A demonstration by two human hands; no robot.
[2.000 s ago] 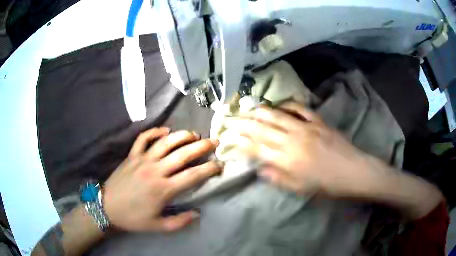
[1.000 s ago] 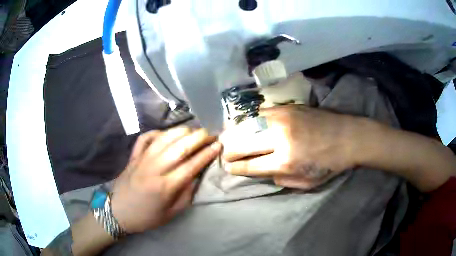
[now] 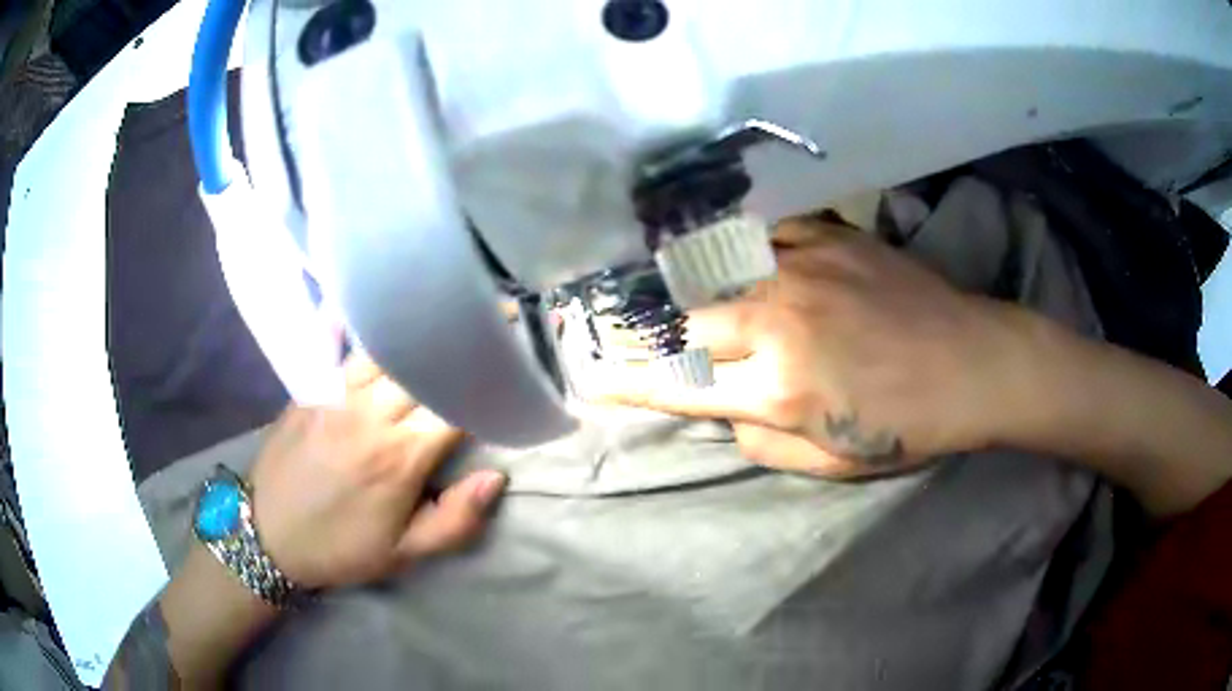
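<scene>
A grey-beige fabric panel [image 3: 676,567] lies bunched and folded under both hands, in front of the sewing machine head. A dark brown panel [image 3: 176,297] lies flat at the left, beyond my left hand. My left hand [image 3: 358,486], with a watch on the wrist, rests on the cloth left of the curved cover, which hides some fingertips. My right hand [image 3: 851,358] presses on the grey cloth, its fingers partly hidden behind the tension knobs. The needle and presser foot are hidden behind the machine head.
The white machine head [image 3: 541,149] and its arm fill the top. A smooth curved cover [image 3: 405,257] and cream ribbed knob [image 3: 719,259] stick out towards me. A glowing white lamp [image 3: 270,290] on a blue tube hangs at left. The white table [image 3: 54,392] shows at left.
The machine head appears larger and closer, and covers more of the hands. My left hand has moved a little left and down, apart from my right hand. The yellowish-white piece seen earlier is hidden.
</scene>
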